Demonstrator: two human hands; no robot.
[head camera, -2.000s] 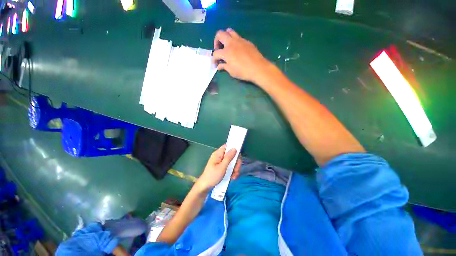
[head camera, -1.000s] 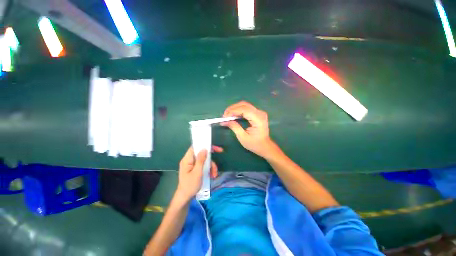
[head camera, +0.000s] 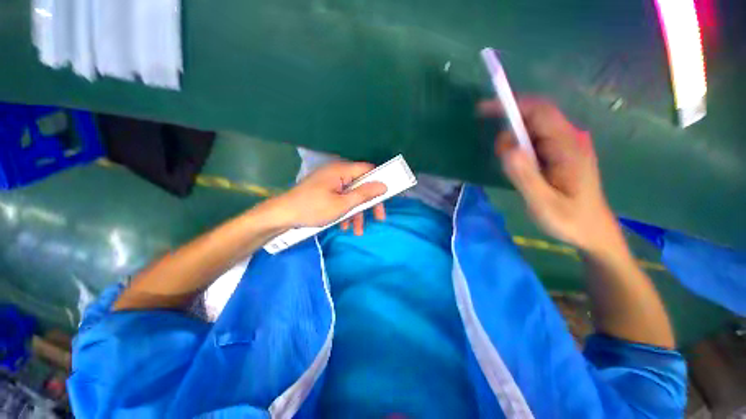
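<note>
My left hand (head camera: 339, 196) holds a flat white bar (head camera: 394, 177) over my lap, thumb on top, the bar slanting up to the right. The bar is unlit. My right hand (head camera: 550, 155), blurred, holds a thin white strip (head camera: 509, 102) up over the green bench, seen nearly edge-on. The two pieces are apart. The pile of white strips (head camera: 110, 41) lies on the bench at the upper left, cut off by the frame's top edge.
A lit bar (head camera: 684, 61), white with a pink glow, lies on the dark-green bench (head camera: 327, 82) at the upper right. A blue stool (head camera: 49, 139) and a dark cloth or bag (head camera: 155, 151) are at the left. Blue cloth (head camera: 707, 266) shows at the right.
My right hand first took a strip from the pile and brought it to the left hand's bar; now it has moved right, away from the bar. The left hand's bar has tilted. The view has shifted.
</note>
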